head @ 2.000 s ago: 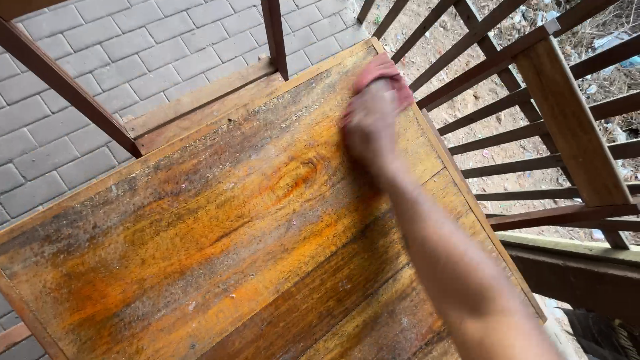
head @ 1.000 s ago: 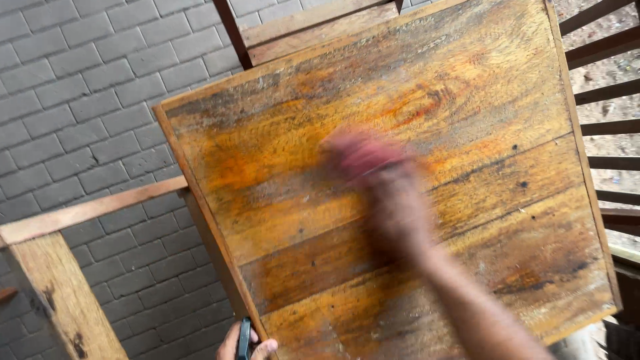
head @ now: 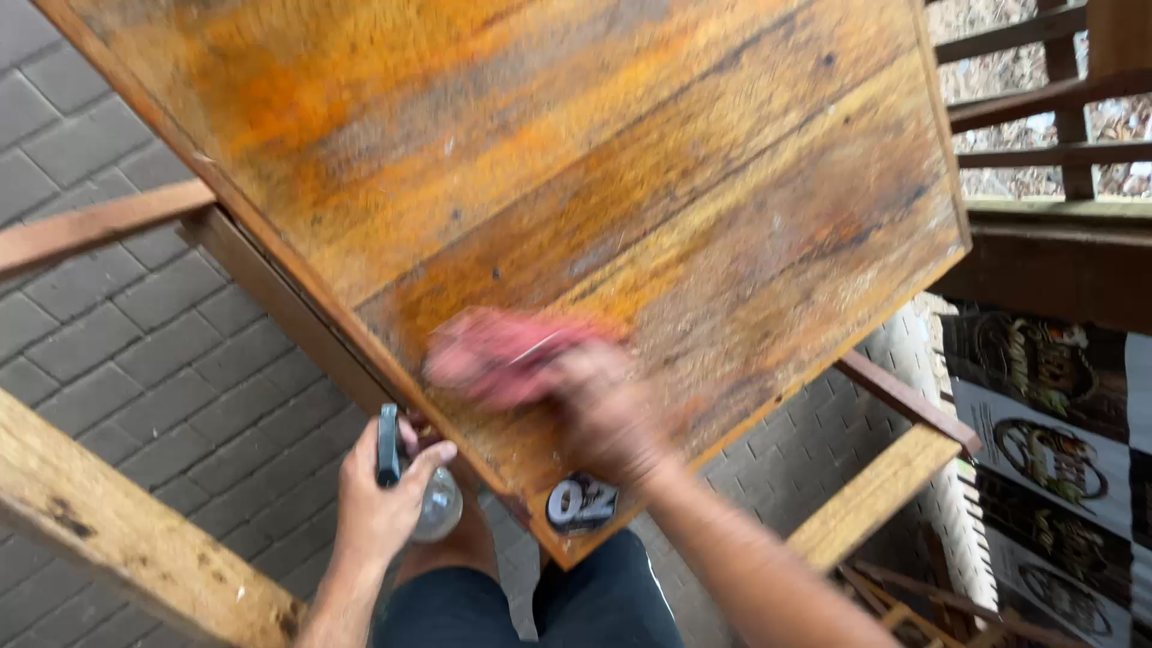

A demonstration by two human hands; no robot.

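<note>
My right hand (head: pixel 607 405), blurred, presses a red cloth (head: pixel 513 355) onto the wooden tabletop (head: pixel 585 207) near its lower left edge. Orange-brown patches and worn grey streaks cover the planks. My left hand (head: pixel 396 477) grips a spray bottle (head: pixel 439 506) beside the table's left edge; its dark trigger head stands up between the fingers and the clear body shows below the thumb. A round numbered sticker (head: pixel 581 502) lies at the table's near corner, close to my right wrist.
Wooden bench beams (head: pixel 108 522) run along the left and another (head: pixel 873 495) at the lower right. A slatted wooden railing (head: pixel 1071 99) stands at the upper right, above a printed banner (head: pixel 1044 450). Grey paving (head: pixel 162 360) lies below.
The cloth in my right hand has moved from the middle of the tabletop to its near left part. The view has shifted toward the near corner, and more of my left hand and the bottle shows.
</note>
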